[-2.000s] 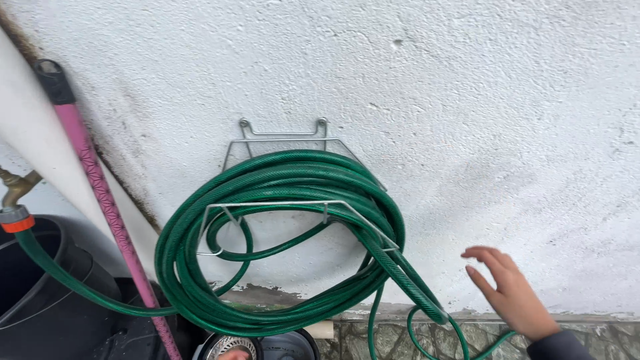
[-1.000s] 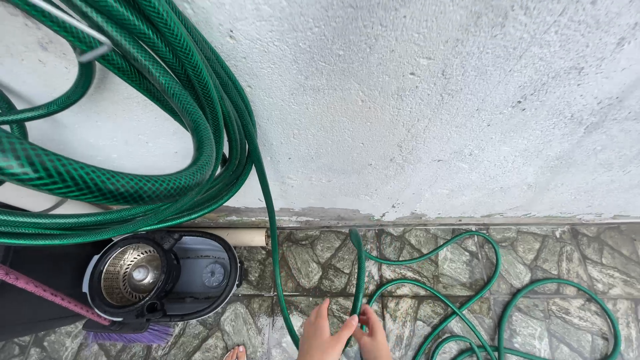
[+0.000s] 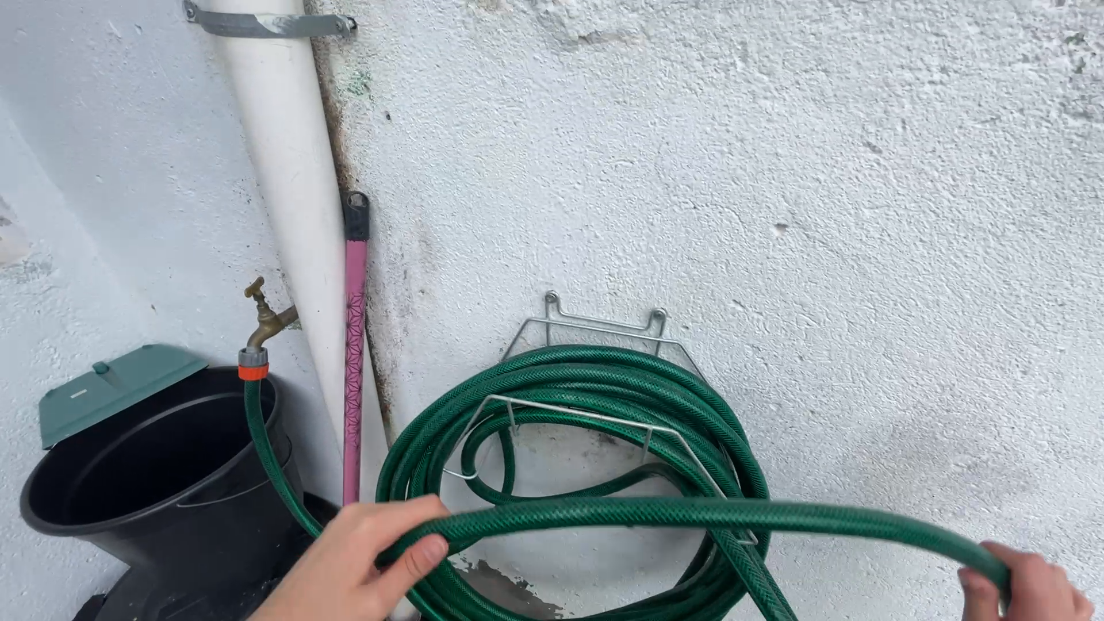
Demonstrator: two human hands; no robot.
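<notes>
A length of green garden hose stretches between my two hands, bowed slightly upward. My left hand grips it at the lower middle, in front of the coil's left side; my right hand grips it near the lower right corner. Behind this stretch, a thick coil of the same green hose hangs on a metal wire hose holder fixed to the wall. From a brass tap at the left, hose runs down through a grey and orange connector and passes behind my left hand.
A white downpipe with a metal bracket runs down the rough white wall. Beside it leans a pink patterned pole with a black end. A large black bin stands at the lower left, a green plate-like piece behind its rim.
My hands were low over the stone paving with the hose one second ago; now they are in front of the coil, farther apart, holding hose between them. The view has swung up and left.
</notes>
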